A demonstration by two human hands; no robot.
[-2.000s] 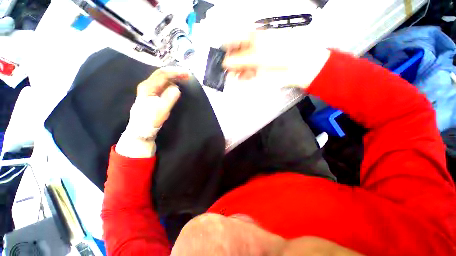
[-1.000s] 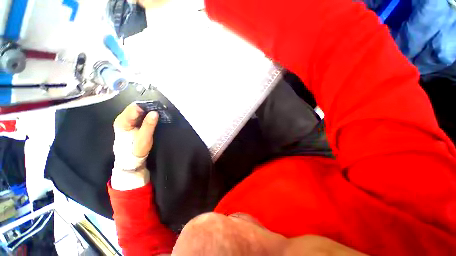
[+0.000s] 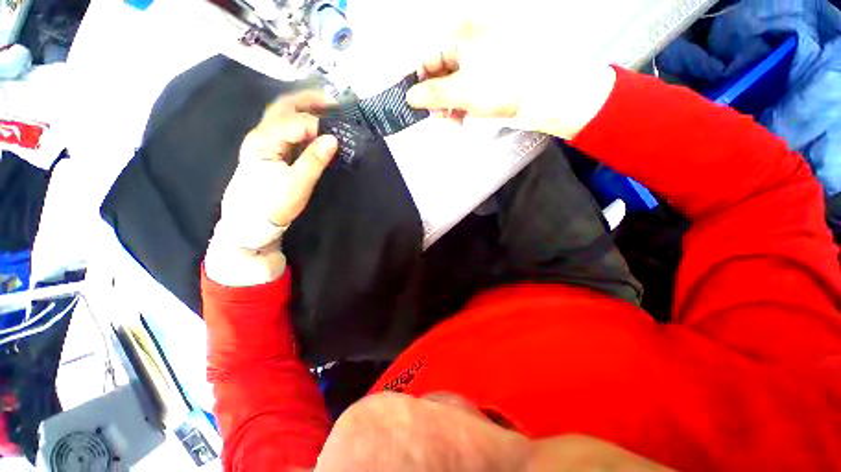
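Observation:
A black garment piece [image 3: 360, 249] lies over the white table edge and down onto the lap. My left hand [image 3: 286, 166] rests on it, with thumb and fingers at a small black printed label [image 3: 347, 146]. My right hand [image 3: 470, 88] pinches a striped dark printed label [image 3: 392, 108] by its right end, just right of my left fingertips. The two labels meet or overlap; whether they are one piece I cannot tell. The sewing machine's metal needle area [image 3: 286, 37] is just above my left hand, partly blurred, with the round blue-grey attachment [image 3: 334, 29] beside it.
A ruler strip [image 3: 521, 147] runs along the near edge of the white table [image 3: 443, 175]. A blue crate [image 3: 761, 74] with light-blue cloth [image 3: 811, 101] is at the upper right. A grey box with a fan grille [image 3: 101, 438] is at the lower left.
My right hand has come back from beyond the machine to the label area and now holds a striped label. My left hand has stayed on the garment with the printed label. The view has shifted.

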